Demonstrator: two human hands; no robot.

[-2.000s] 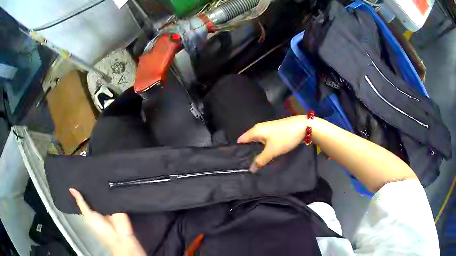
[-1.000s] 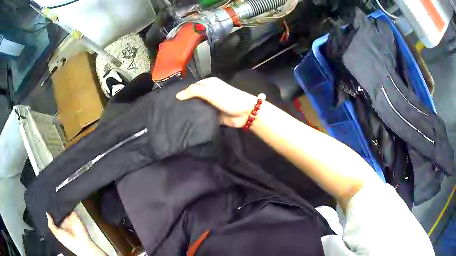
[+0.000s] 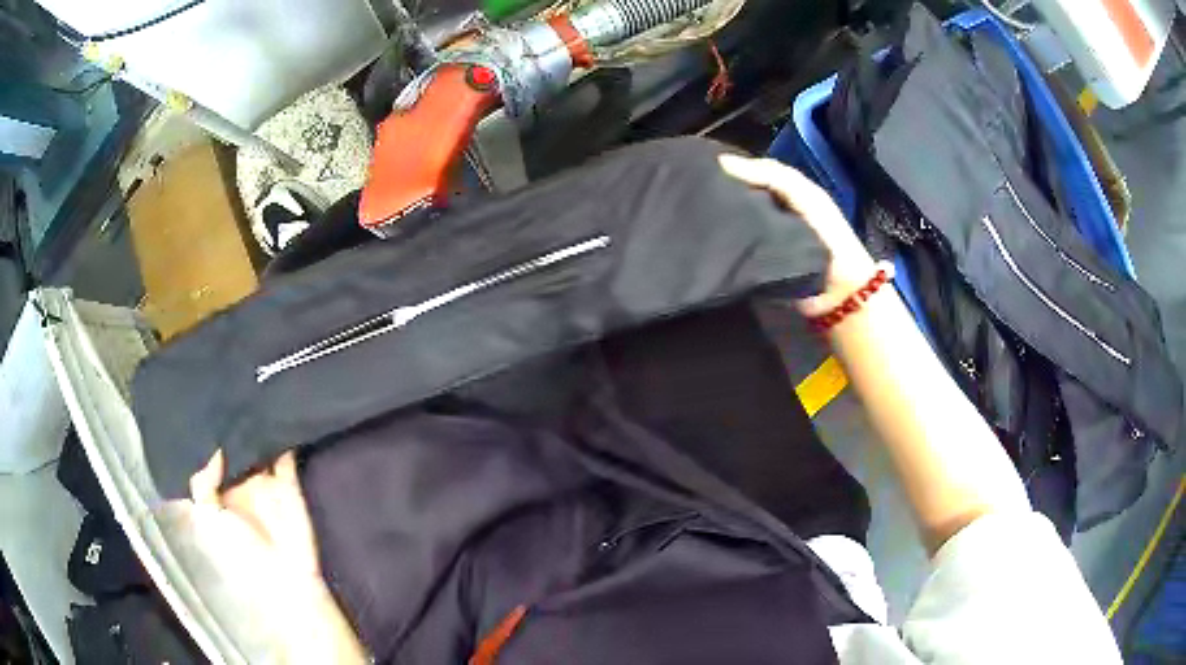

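A long black zippered panel (image 3: 520, 292) is stretched out over my aproned lap, its left end lower than its right. Its silver zipper (image 3: 429, 307) runs along the middle and faces up. My left hand (image 3: 267, 520) holds the lower edge near the left end, fingertips on the cloth. My right hand (image 3: 813, 234) holds the rounded right end, with part of the fingers hidden behind the cloth. A red bead bracelet is on the right wrist.
A blue crate (image 3: 819, 143) at the right holds a heap of zippered panels (image 3: 1027, 260). A white-lined bin (image 3: 124, 455) with dark pieces is at the left. An orange-red fitting (image 3: 423, 143) and grey hose (image 3: 637, 20) are beyond my knees. A cardboard box (image 3: 195, 240) stands upper left.
The panel was slack and bent at its right part a second ago and is now spread wide. My right hand has moved right, and my left hand has moved up and right.
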